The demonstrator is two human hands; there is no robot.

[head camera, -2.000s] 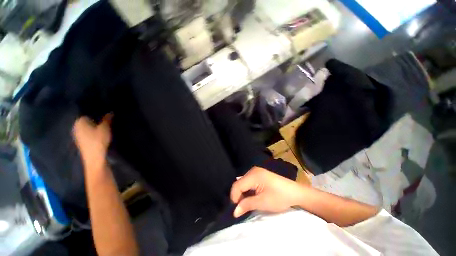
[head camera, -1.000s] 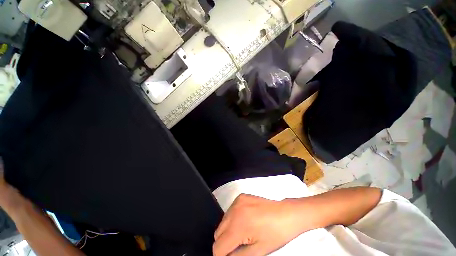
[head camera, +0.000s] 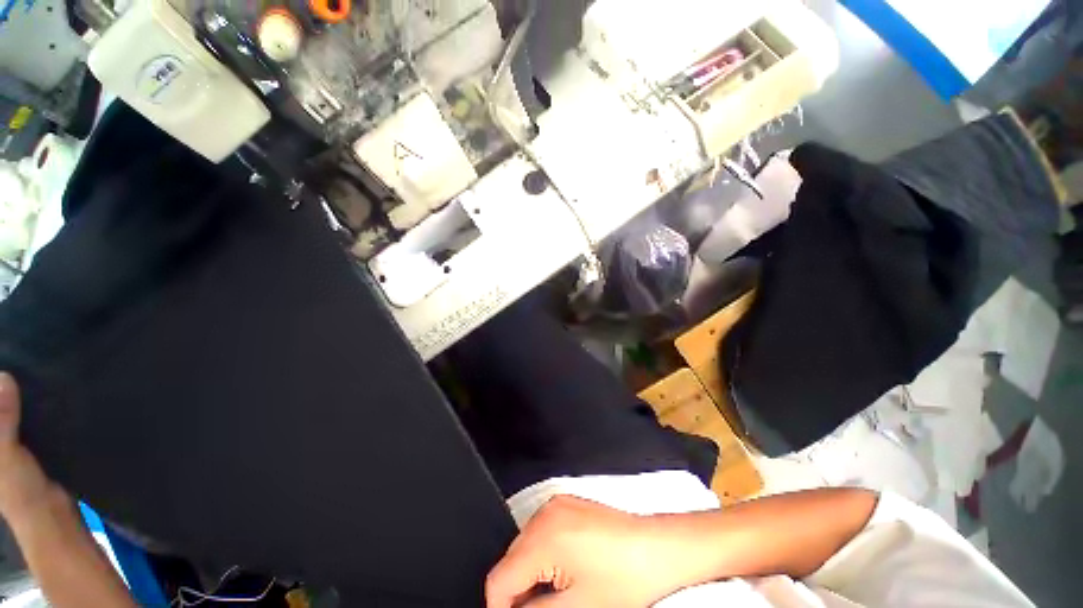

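A large dark fabric panel (head camera: 261,380) lies spread from the sewing head down to my lap, its straight edge running beside the cloth plate (head camera: 475,291). The off-white machine head (head camera: 178,77) with its oval badge stands at the upper left, and the presser foot area (head camera: 293,194) is at the fabric's top. My right hand (head camera: 582,558) grips the panel's lower edge corner at the bottom centre; the fingertips are partly hidden. My left hand (head camera: 21,457) is at the left rim, cut off by it, against the panel's left side; its grip cannot be told.
An accessory tray (head camera: 742,71) with a pink-red item sits at the upper right. A black fabric heap (head camera: 849,297) lies at right beside wooden boards (head camera: 701,416). A crumpled clear plastic bag (head camera: 653,264) is under the bed. Scraps (head camera: 1009,344) cover the floor.
Since two seconds ago, my left hand has moved left to the rim and the panel has been spread flat. My right hand has shifted down and slightly left. The view has also shifted.
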